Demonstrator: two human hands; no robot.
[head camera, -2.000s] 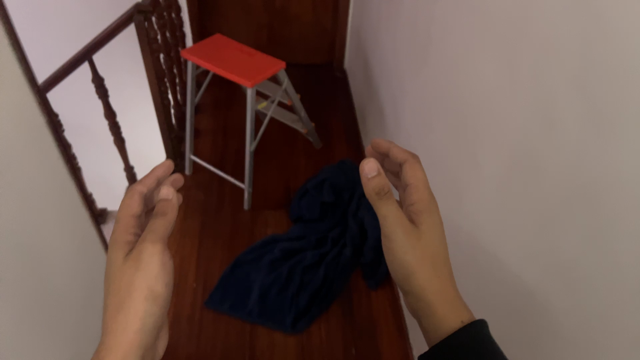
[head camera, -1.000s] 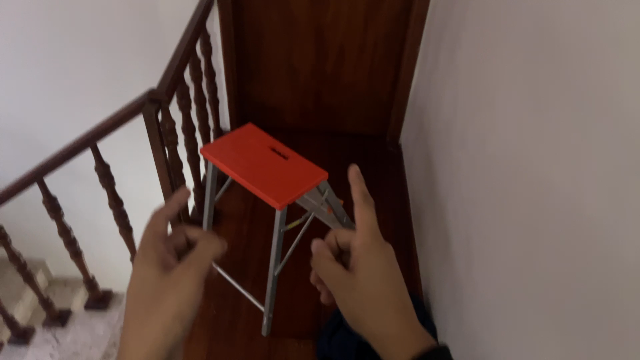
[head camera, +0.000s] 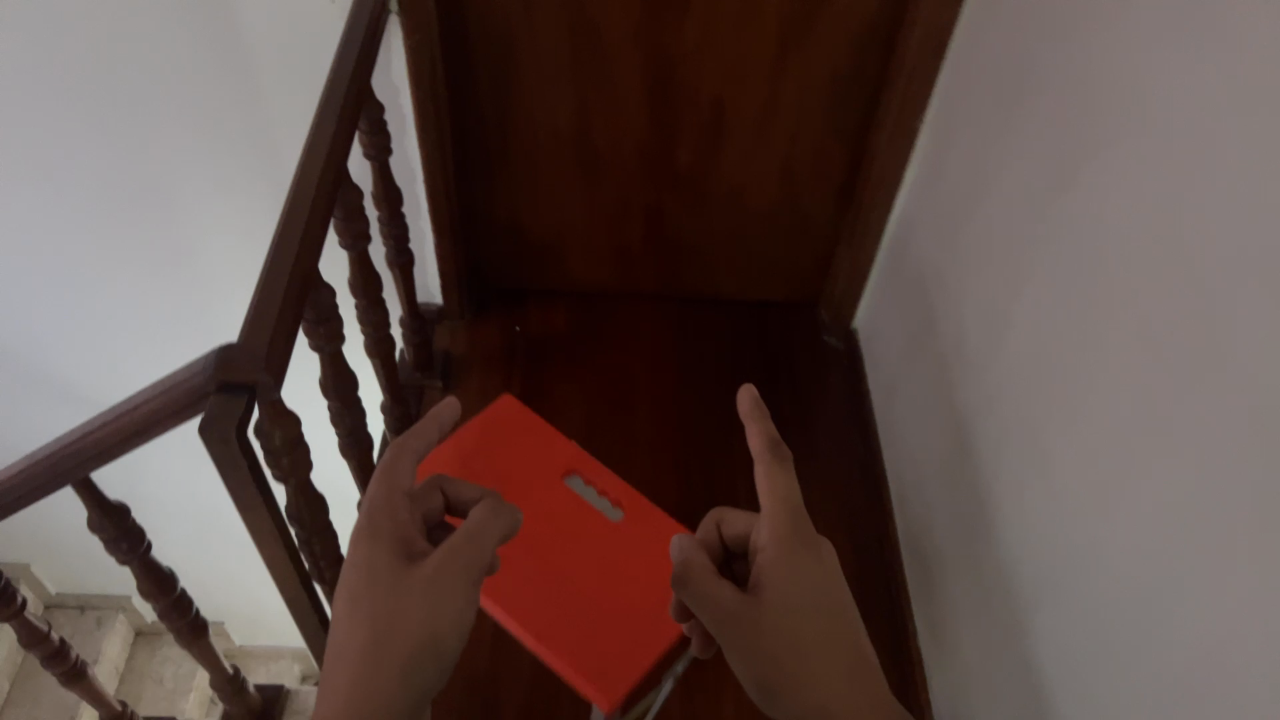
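Note:
A step stool with a red top (head camera: 570, 570) stands below my hands, its top pierced by a slot-shaped handle hole; only bits of its metal legs show at the bottom edge. Over the left side of the red top is my left hand (head camera: 425, 560), index finger raised and the other fingers curled toward the thumb, holding nothing. My right hand (head camera: 760, 570) is at the top's right corner, index finger pointing up, the rest curled in with the thumb, also holding nothing. Whether either hand touches the stool cannot be told.
A dark wooden railing (head camera: 300, 190) with turned balusters runs along the left, with pale stair steps (head camera: 85, 650) below it. Ahead is a brown wooden door (head camera: 650, 150) at the end of the dark wood floor (head camera: 640, 370). A white wall (head camera: 1100, 350) rises on the right.
The view has tilted and moved toward the stool and door. Both hands went from loosely spread fingers to raised index fingers with the others curled. The dark blue cloth on the floor has left the view.

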